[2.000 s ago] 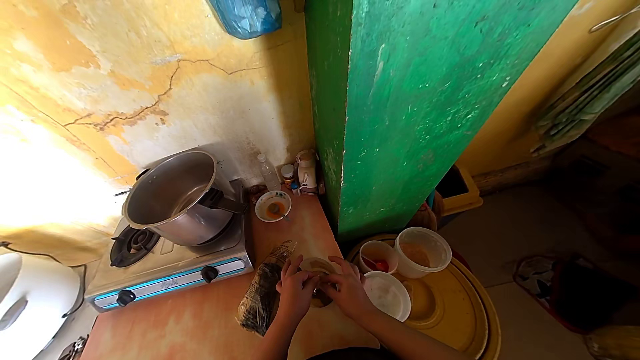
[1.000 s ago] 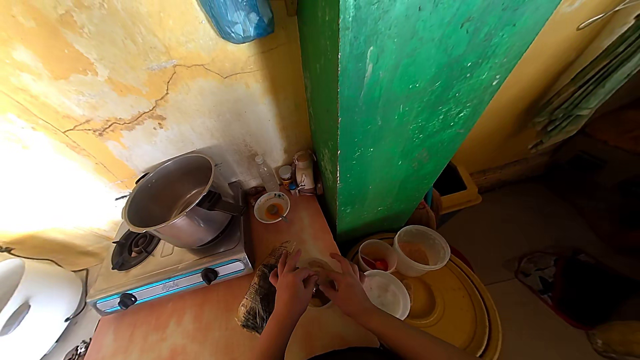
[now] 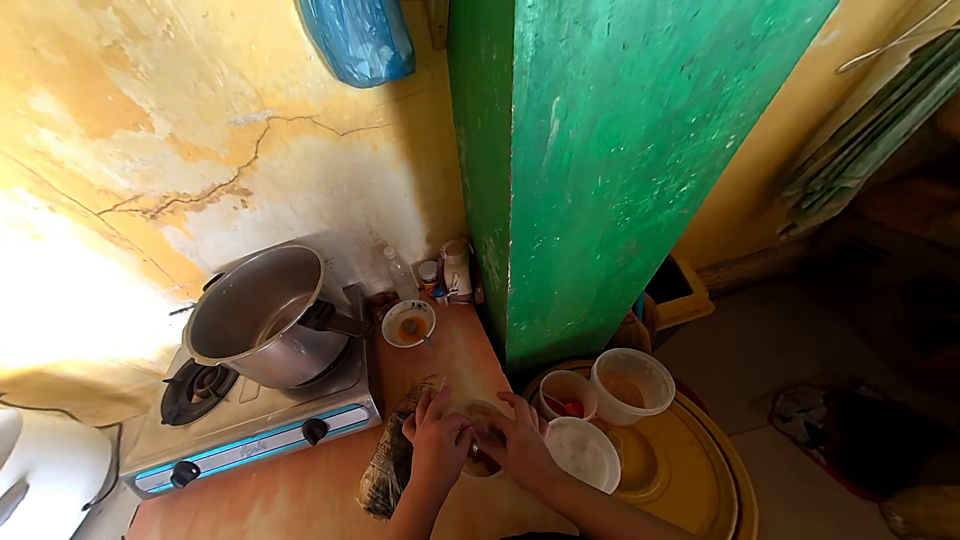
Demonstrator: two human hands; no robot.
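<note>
My left hand (image 3: 439, 442) and my right hand (image 3: 519, 442) are close together over the counter, fingers bent toward each other around a small item too hidden to name. Beneath them shows a round brownish thing (image 3: 480, 466), partly covered by the fingers. A newspaper-wrapped bundle (image 3: 382, 469) lies against the left side of my left hand. Close to my right hand are a white round lid or shallow dish (image 3: 583, 454), a small plastic tub (image 3: 568, 395) holding something red and a spoon, and a larger translucent tub (image 3: 634, 386) with pale brown contents.
A gas stove (image 3: 255, 442) with a large metal pot (image 3: 262, 315) stands at left, its black handle pointing right. Behind the hands are a bowl (image 3: 409, 324) with orange liquid and a spoon, a clear bottle (image 3: 402, 276) and small jars. A green pillar (image 3: 600, 187) rises beyond the yellow drum lid (image 3: 675, 480).
</note>
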